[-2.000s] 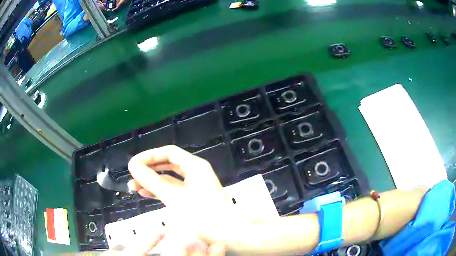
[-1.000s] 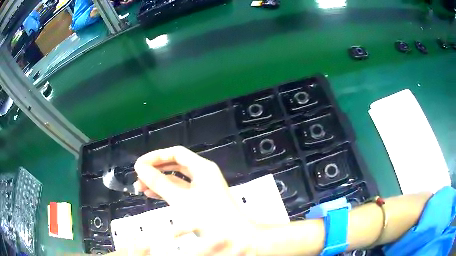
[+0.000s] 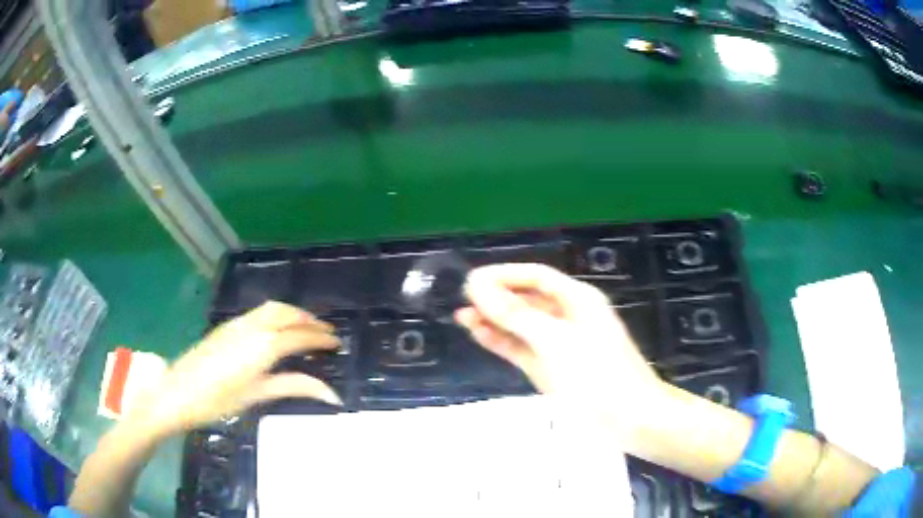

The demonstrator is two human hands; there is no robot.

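Observation:
A large glossy black blister tray lies in front of me. Ringed camera units sit in several pockets, one at the tray's middle. My left hand is over the tray's left part, thumb and fingers apart, fingertips at a unit partly hidden by them. My right hand is above the tray's middle, thumb and forefinger pinched on a blurred, shiny piece that looks like clear protective film. A white liner sheet lies over the tray's near part, its right side partly under my right forearm.
White spare sheets lie at right. A label card and clear blister trays are at left. A grey metal post stands at upper left. Small dark units and a dark piece with a white patch lie on the green surface.
The view has shifted, so the tray appears lower. My left hand has come up over the tray's left pockets. My right hand has moved right with the shiny piece. More ringed units show mid-tray.

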